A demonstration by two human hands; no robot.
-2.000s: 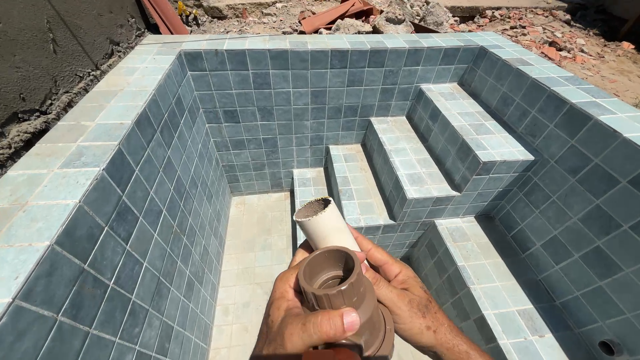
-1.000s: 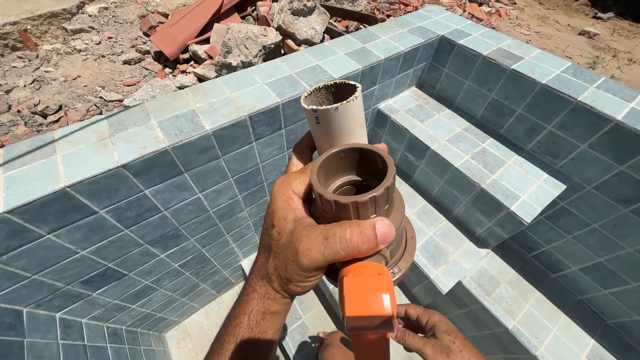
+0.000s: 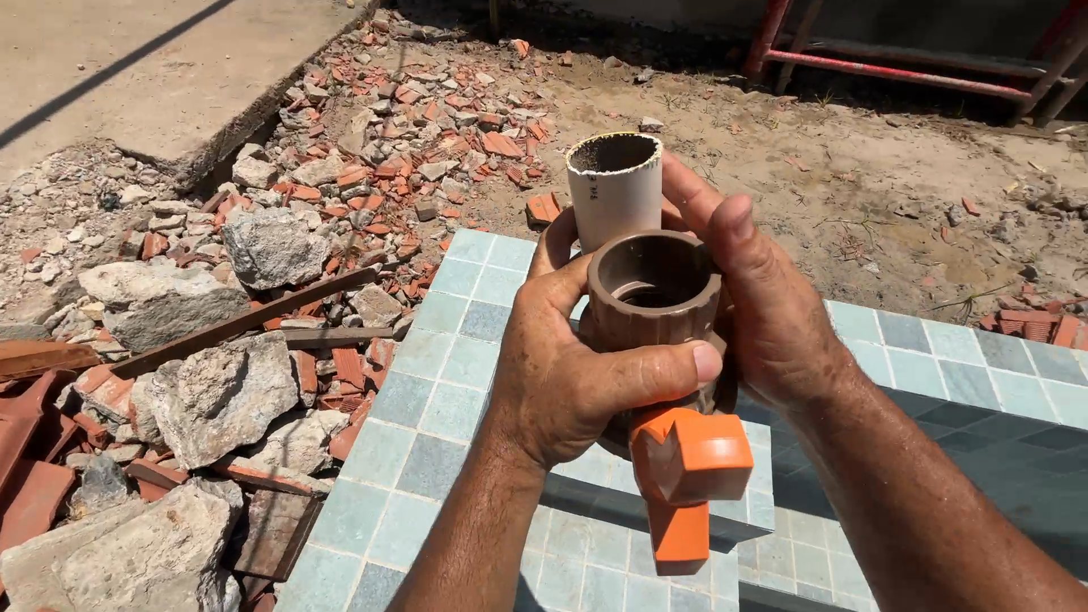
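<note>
My left hand (image 3: 578, 357) is wrapped around a brown plastic ball valve (image 3: 654, 297), its thumb across the front and its round socket facing up. An orange valve handle (image 3: 693, 467) sticks out below the thumb. Directly behind the valve stands a short white plastic pipe (image 3: 619, 191) with a rough cut rim and small dark marks on its side. Fingers of my left hand reach behind this pipe. My right hand (image 3: 765, 289) touches the right side of the valve and pipe, its fingertips partly hidden; whether it bears their weight cannot be told.
Below the hands runs a pale blue-green tiled ledge (image 3: 425, 399) with tiled steps (image 3: 586, 544). Concrete chunks (image 3: 221, 399) and broken red bricks (image 3: 425, 153) lie at left. A concrete slab (image 3: 153, 59) is at upper left, a red metal frame (image 3: 892, 72) at upper right.
My right hand has risen from below the orange handle to the right side of the valve and pipe. My left hand still grips the valve. The view has swung toward the rubble and ground.
</note>
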